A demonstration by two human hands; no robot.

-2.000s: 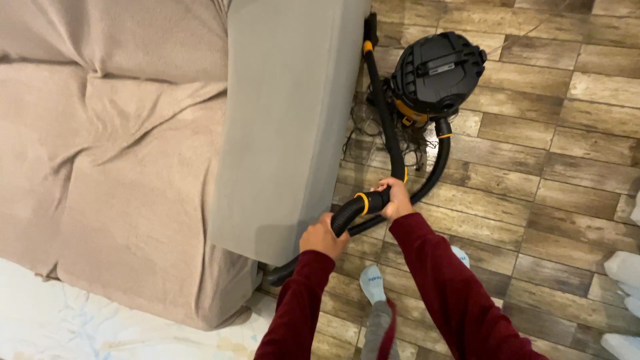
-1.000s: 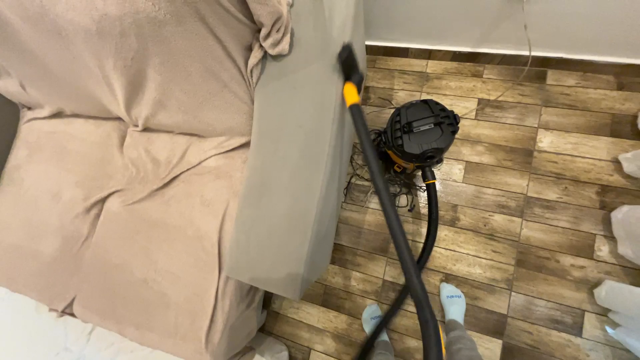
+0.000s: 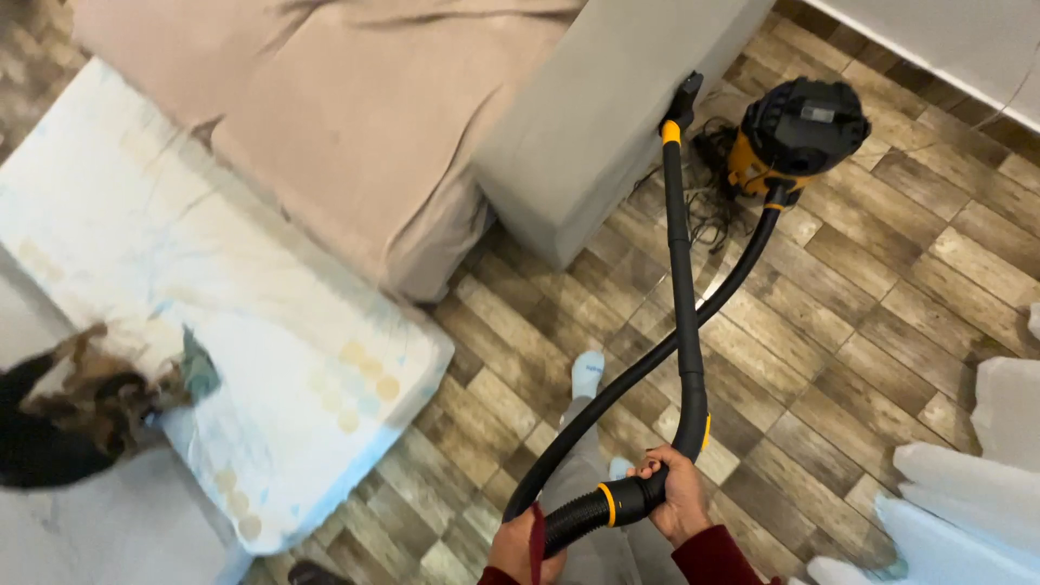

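Note:
My right hand (image 3: 681, 497) is closed around the curved handle end of a black vacuum wand (image 3: 682, 284). Lower and to its left, my left hand (image 3: 520, 546) grips the ribbed black hose (image 3: 575, 520) just behind its yellow-ringed cuff. The wand reaches up to a black floor nozzle (image 3: 686, 93) beside the outer side of the grey sofa arm (image 3: 561, 138); whether they touch I cannot tell. A black and yellow canister vacuum cleaner (image 3: 804, 130) stands on the floor right of the nozzle, and its hose crosses under the wand.
Dark cables (image 3: 707, 219) lie tangled beside the canister. A beige-covered sofa seat (image 3: 349, 122) is at the upper left, with a pale mattress (image 3: 276, 325) in front of it. A blurred black and brown animal (image 3: 89, 406) is at the left edge. White fabric (image 3: 967, 479) hangs at the lower right.
The view has swung toward the mattress and animal. My hands, out of sight one second ago, show again on the wand and hose. The nozzle has moved from over the sofa arm's top to its outer side.

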